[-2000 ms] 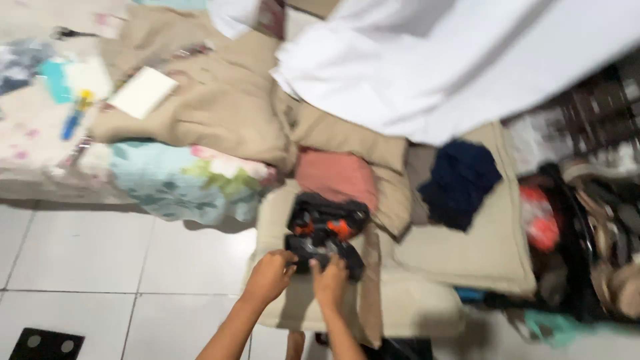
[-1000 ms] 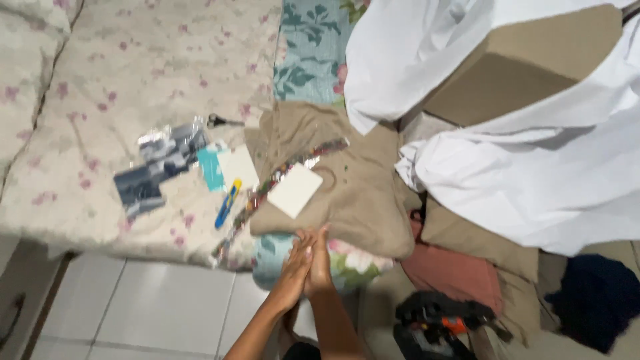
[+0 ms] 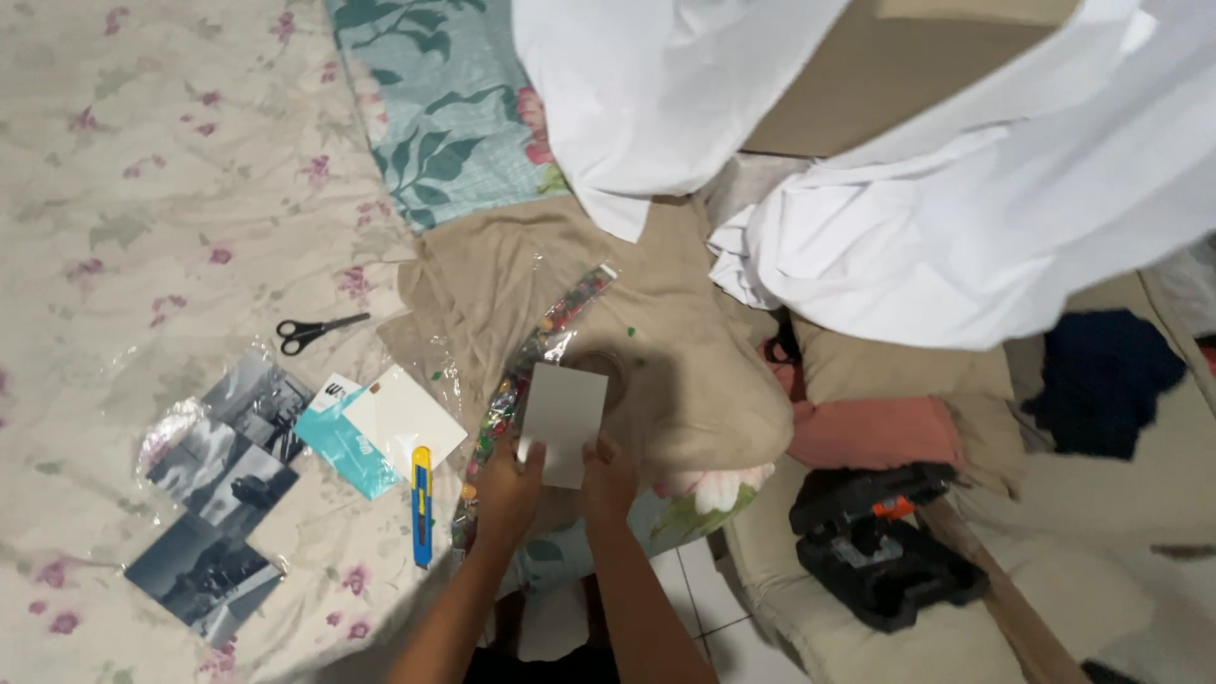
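Note:
A white rectangular card [image 3: 565, 418] is held upright between my left hand [image 3: 508, 489] and my right hand [image 3: 610, 475], each gripping a lower edge. Below it lies a beige cloth [image 3: 703, 380] with a long clear plastic strip of colourful pieces [image 3: 570, 302] running across it. Left of my hands are a blue and yellow utility knife [image 3: 422, 518], a white square sheet [image 3: 404, 418] and a teal packet [image 3: 350, 442]. Farther left lie several black-and-white photo prints [image 3: 204, 575] by clear plastic, with black-handled scissors [image 3: 318, 332] above them.
White fabric [image 3: 912, 228] drapes across the upper right. An open black tool case [image 3: 883, 560] rests on a beige cushion [image 3: 807, 617] at the right, near a folded pink cloth [image 3: 879, 432] and a dark blue cloth [image 3: 1102, 380]. Floral bedding [image 3: 209, 190] covers the left side; white floor tiles [image 3: 698, 589] show below.
My hands were at the black tool case, then together at the bed's edge. Now they hold the white card, which lay on the beige cloth before. The view has shifted toward the bed.

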